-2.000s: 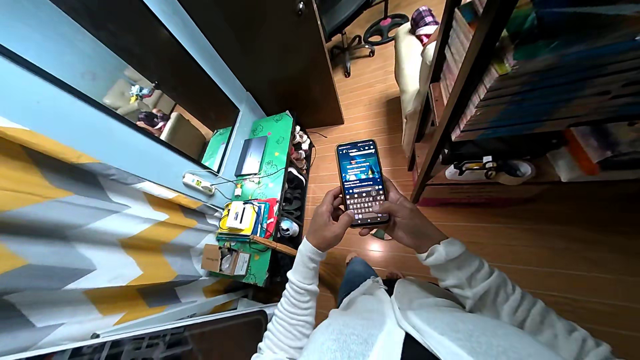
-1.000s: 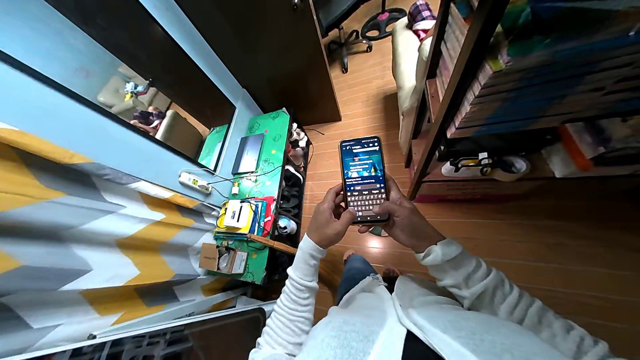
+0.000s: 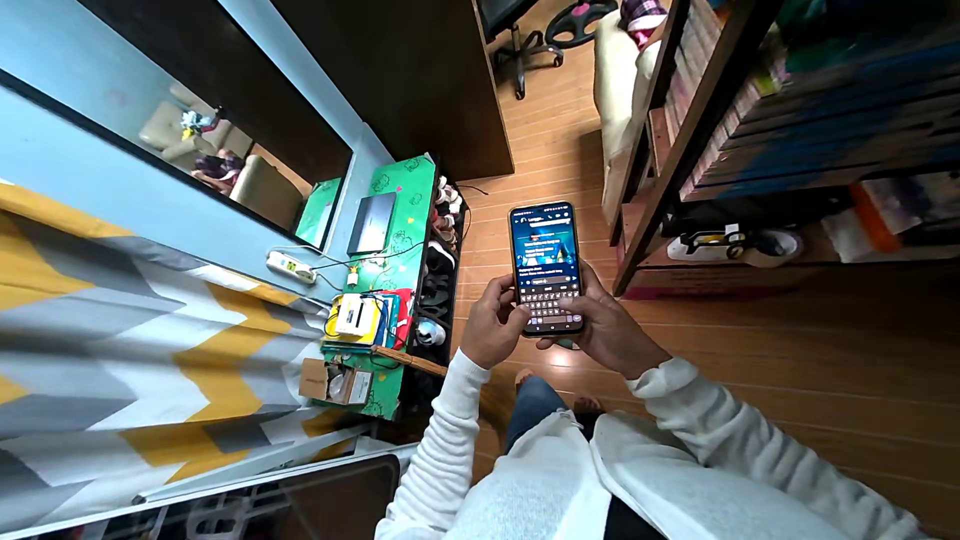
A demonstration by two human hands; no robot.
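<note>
Upright between my two hands is a smartphone (image 3: 546, 262), its lit screen showing a chat view above an on-screen keyboard. My left hand (image 3: 491, 322) grips the phone's lower left side, with the thumb over the left part of the keyboard. On the lower right side my right hand (image 3: 611, 326) holds it too, and that thumb lies over the keyboard's right part. The fingers behind the phone are mostly hidden. White knitted sleeves cover both forearms.
Left stands a green-covered shelf top (image 3: 409, 195) with a closed laptop (image 3: 373, 223), books (image 3: 390, 319) and an open cardboard box (image 3: 337, 381); shoes (image 3: 439, 259) fill its side. A bookshelf (image 3: 667, 169) rises at right. An office chair (image 3: 519, 49) stands beyond, near another person's leg.
</note>
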